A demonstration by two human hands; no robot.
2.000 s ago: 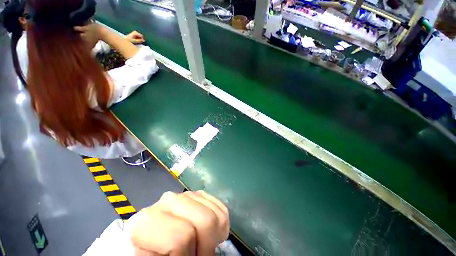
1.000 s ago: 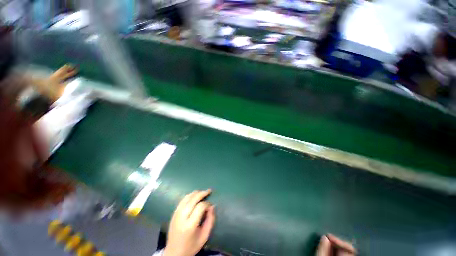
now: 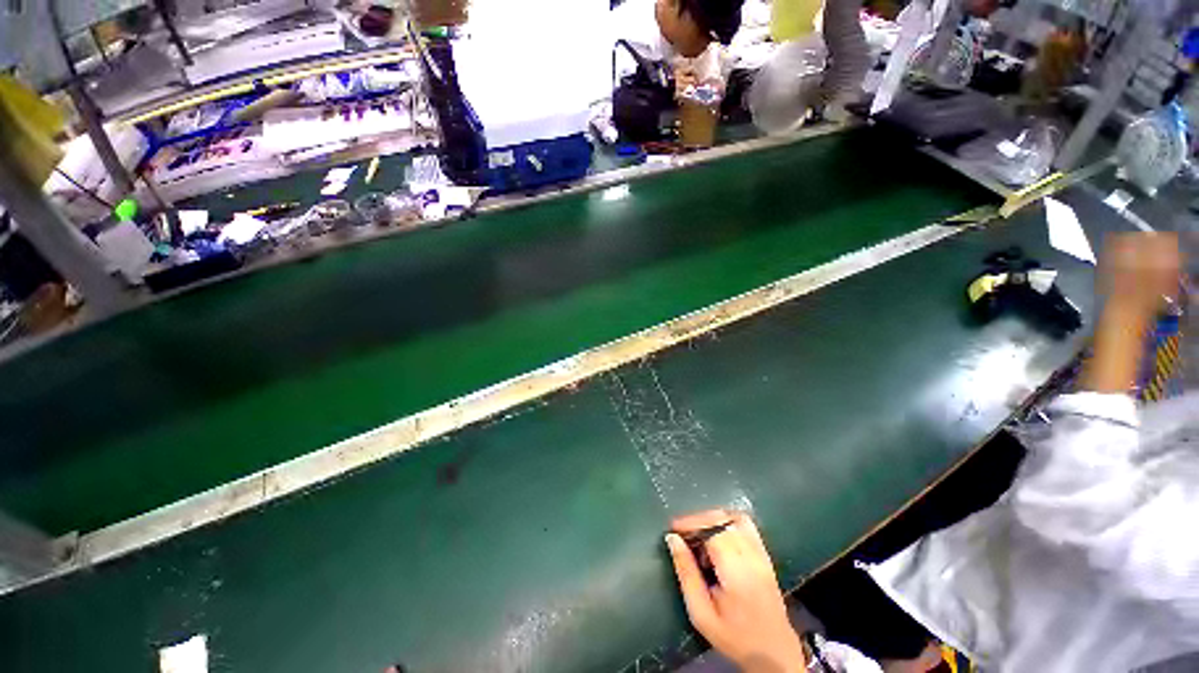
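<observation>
My right hand [image 3: 736, 592] is low in the picture, right of centre, over the near green bench top [image 3: 552, 526]. Its thumb and fingers are closed on a thin dark tool [image 3: 707, 534], which looks like tweezers. The hand is at the lower end of a pale scratched strip [image 3: 664, 434] on the bench top. Only a tiny skin-coloured tip, perhaps my left hand [image 3: 396, 669], shows at the bottom edge; its state is hidden. A white piece [image 3: 184, 656] lies at the bottom left, cut off by the edge.
A pale divider rail [image 3: 526, 384] runs between the bench top and the green belt [image 3: 460, 316]. A black-and-yellow item [image 3: 1023, 295] lies at the right. Beside it are a neighbour's blurred hand [image 3: 1139, 274] and white sleeve [image 3: 1091, 454]. Cluttered benches and a blue bin [image 3: 537, 163] stand opposite.
The view has swung to the right. The white strip has shifted to the bottom left and the left hand has nearly left the picture. My right hand now shows more fully, with the dark tool.
</observation>
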